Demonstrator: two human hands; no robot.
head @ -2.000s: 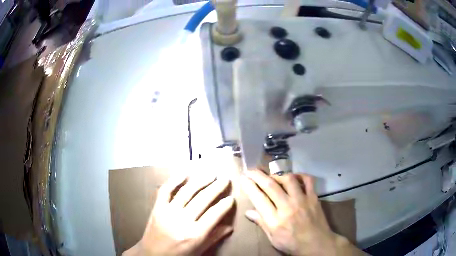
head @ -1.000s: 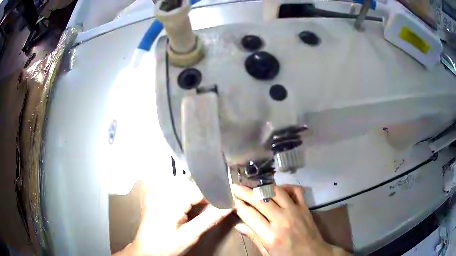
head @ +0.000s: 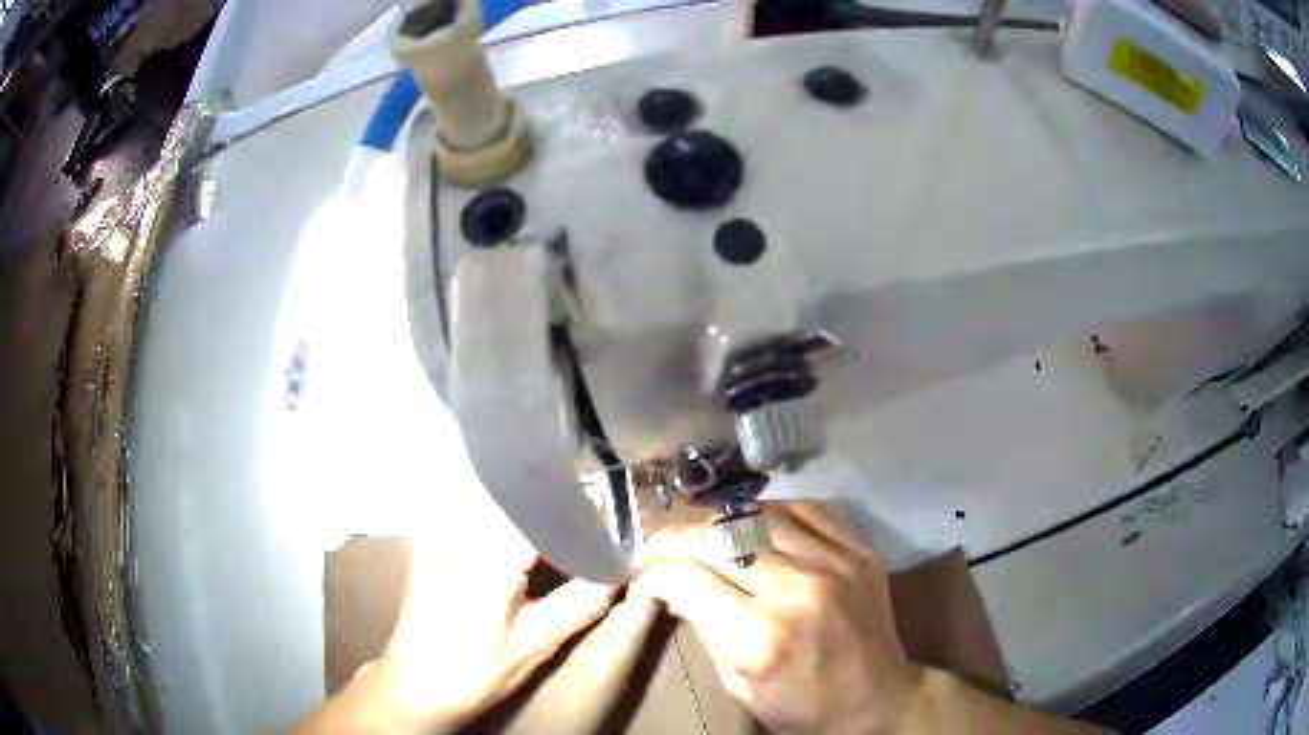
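Note:
A brown fabric panel (head: 940,610) lies on the white bed in front of the sewing machine head (head: 617,287). My left hand (head: 481,618) is on the cloth left of the needle area, washed out by glare, its fingertips partly behind the machine's lever cover. My right hand (head: 790,610) is on the cloth just right of it, fingers bent below the tension dials (head: 780,431). The fingertips of both hands meet at a raised fold of cloth and seem to pinch it. A thin seam line runs down the panel between the hands. The needle and presser foot are mostly hidden.
A white box with a yellow label (head: 1156,75) sits on the machine at the upper right. A cream post (head: 462,94) stands on the head's left end, with a blue tube behind it. A plastic-wrapped strip (head: 122,417) runs along the table's left edge. Strong glare covers the bed's left part.
The view has shifted, so the machine head sits further left. My hands have come together at the cloth, which is now raised in a fold between them. The right fingers are more bent.

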